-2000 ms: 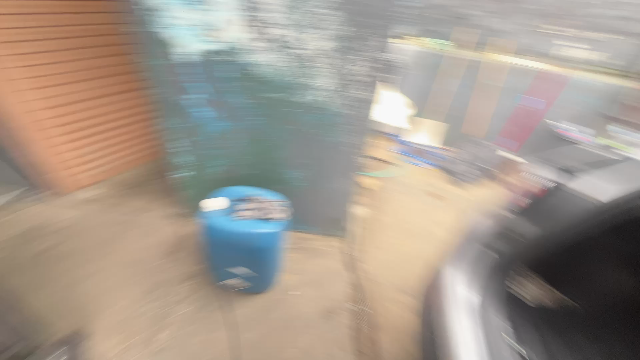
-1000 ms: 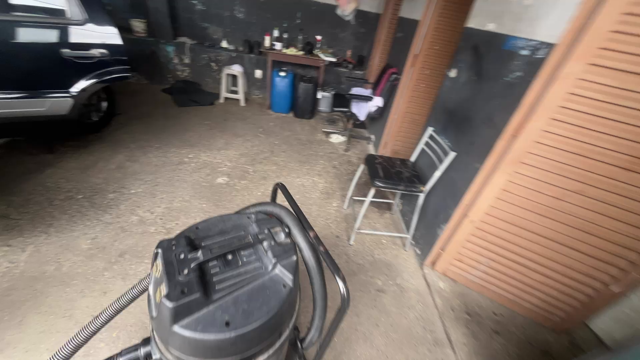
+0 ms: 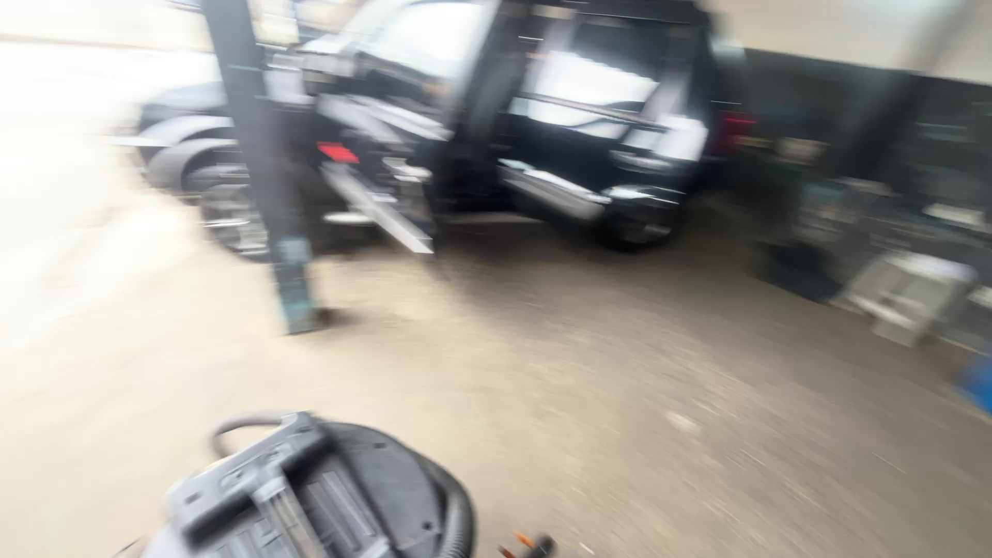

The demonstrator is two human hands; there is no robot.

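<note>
Neither my left hand nor my right hand shows in the head view. At the lower left stands a canister vacuum cleaner with a dark grey and black top, cut off by the bottom edge. Its ribbed hose curves around the right side of the top. Just right of it, a small dark thing with orange parts shows at the bottom edge; blur hides what it is. Farther back is a dark car with a front door standing open.
A dark post rises from the concrete floor in front of the car's front end. To the right are a white plastic stool, a dark heap on the floor and part of a blue container.
The view has swung strongly left, bringing the post and the car's open door into sight. The metal chair and the slatted orange-brown panels seen a second ago are out of view.
</note>
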